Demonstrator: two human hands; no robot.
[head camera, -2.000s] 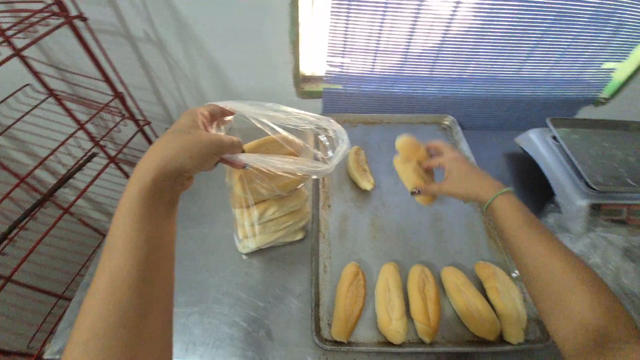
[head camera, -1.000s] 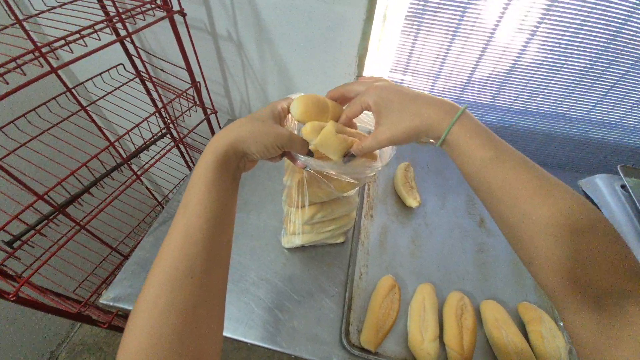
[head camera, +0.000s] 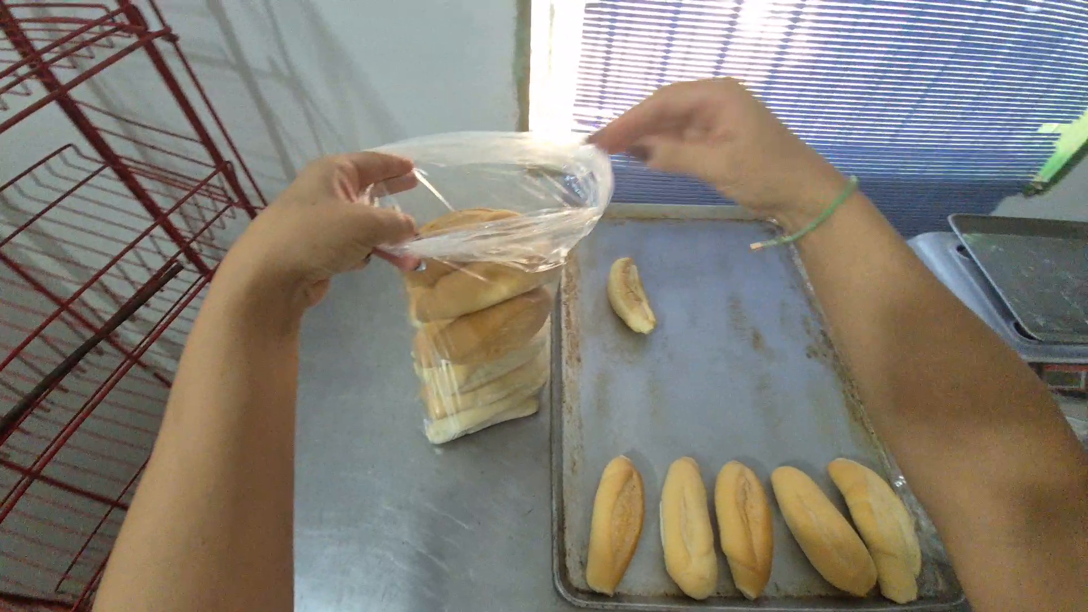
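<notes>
My left hand (head camera: 348, 212) grips the near-left rim of a clear plastic bag (head camera: 510, 242), which stands upright with several bread rolls (head camera: 480, 336) stacked inside. At the bag's right rim is my right hand (head camera: 680, 140), blurred, its fingertips at the plastic; whether they pinch it is not plain. To the right of the bag lies a metal baking tray (head camera: 705, 382). One small roll (head camera: 631, 296) rests near its far left, and several longer rolls (head camera: 745, 529) lie in a row along its near edge.
A red wire rack (head camera: 110, 161) stands at the left, beside the metal table (head camera: 374, 476). Beyond the tray hangs a blue slatted blind (head camera: 816, 85). What looks like a scale with a dark flat pan (head camera: 1028, 276) sits at the right.
Two seconds ago my right hand held rolls over the tray; one second ago it was at the bag's mouth with rolls. Those rolls have left the hand, which has moved to the bag's right rim.
</notes>
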